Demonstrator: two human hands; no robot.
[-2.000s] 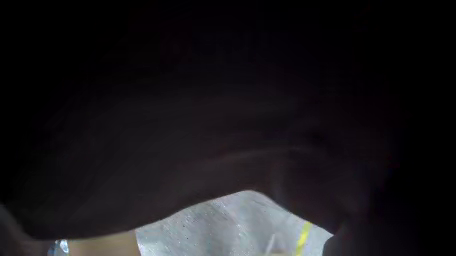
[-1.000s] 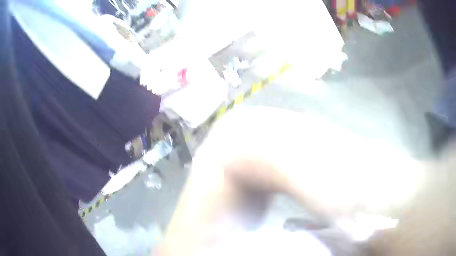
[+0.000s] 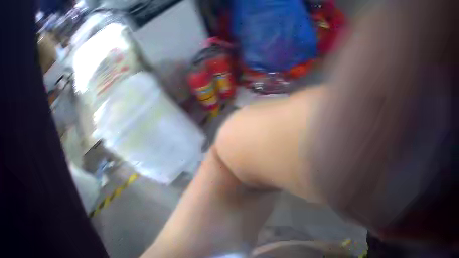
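Observation:
A dark cloth mass (image 3: 35, 166) fills the left edge, very close to the camera; I cannot tell whether it is a garment or clothing being worn. A bare bent arm (image 3: 272, 138) crosses the middle, large and blurred. It runs from a dark, blurred mass at the right to the bend near the centre, then down to the bottom left edge. No hand or fingers show clearly, and I cannot tell whose arm it is. My left hand and my right hand are not in view.
White wrapped bundles or sacks (image 3: 146, 121) stand at the upper left. Red fire extinguishers (image 3: 216, 78) are at the upper centre, beside a blue bag or plastic sheet (image 3: 274, 33) with red things around it. A yellow and black floor line (image 3: 115, 195) runs at the lower left.
The view has swung to other surroundings: the extinguishers and blue plastic now show. The arm is darker and clearer than in the overexposed earlier view. Dark cloth at the left now covers a narrower area.

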